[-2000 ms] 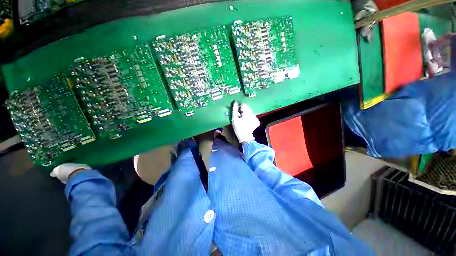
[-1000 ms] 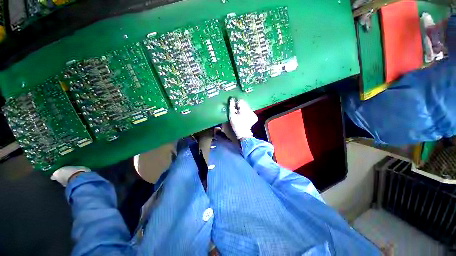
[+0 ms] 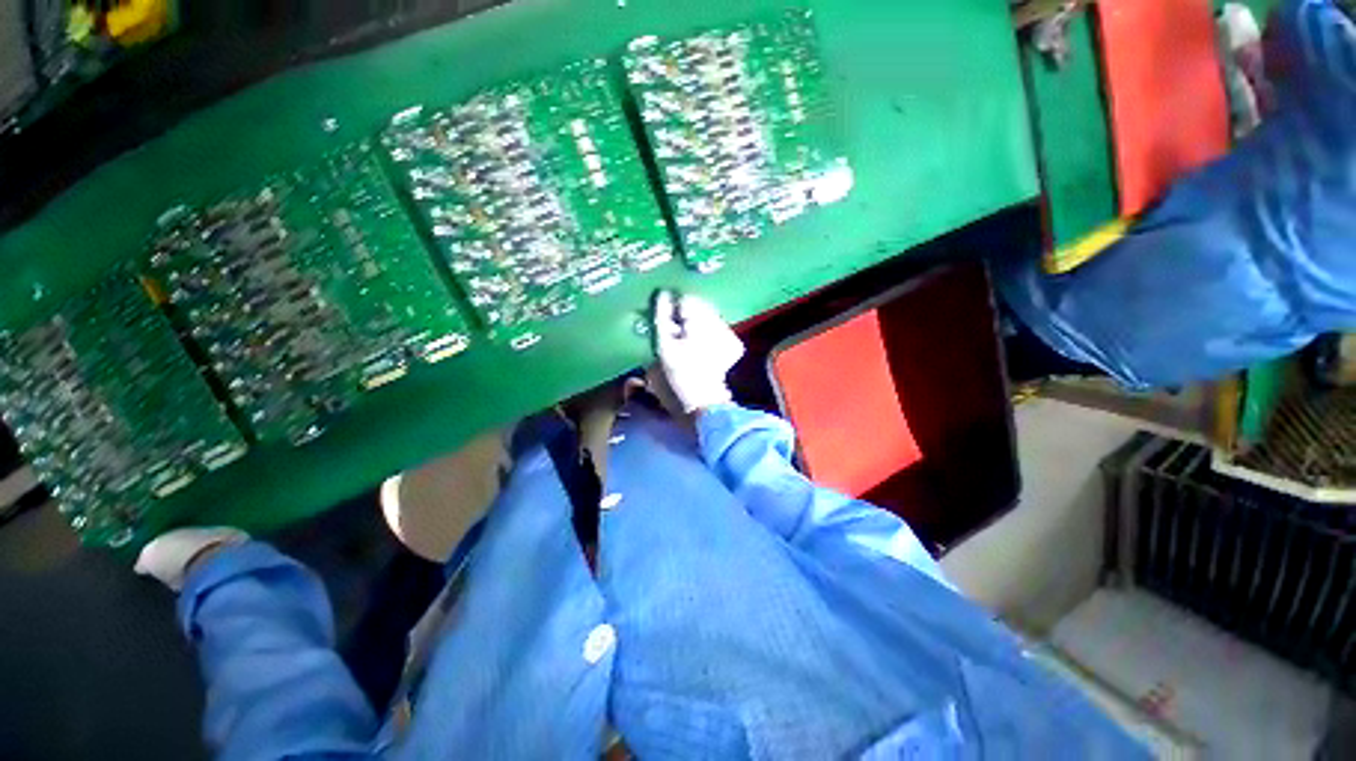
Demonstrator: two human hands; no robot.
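Several populated circuit boards lie in a slanted row on the green mat [image 3: 930,134]; one is the rightmost board [image 3: 744,134], another the leftmost board [image 3: 112,402], cut off by the picture's left edge. My right hand [image 3: 693,350], in a white glove, rests at the mat's front edge, closed on a small dark hand tool [image 3: 665,309]. My left hand [image 3: 186,553], in a white glove, is at the mat's front left, just below the leftmost board. Its fingers are small and partly hidden, so I cannot tell if it holds anything.
A black tote [image 3: 974,402] with a red sheet [image 3: 848,402] is below the bench, right of my right hand. A round stool [image 3: 446,498] is under the bench. Another person's blue sleeve [image 3: 1190,283] reaches in at right, near a red sheet [image 3: 1160,97]. Black racks [image 3: 1249,550] stand lower right.
The view has shifted, so the boards and mat appear further left. My hands stay at the mat's front edge. The other person's sleeve at right has moved up.
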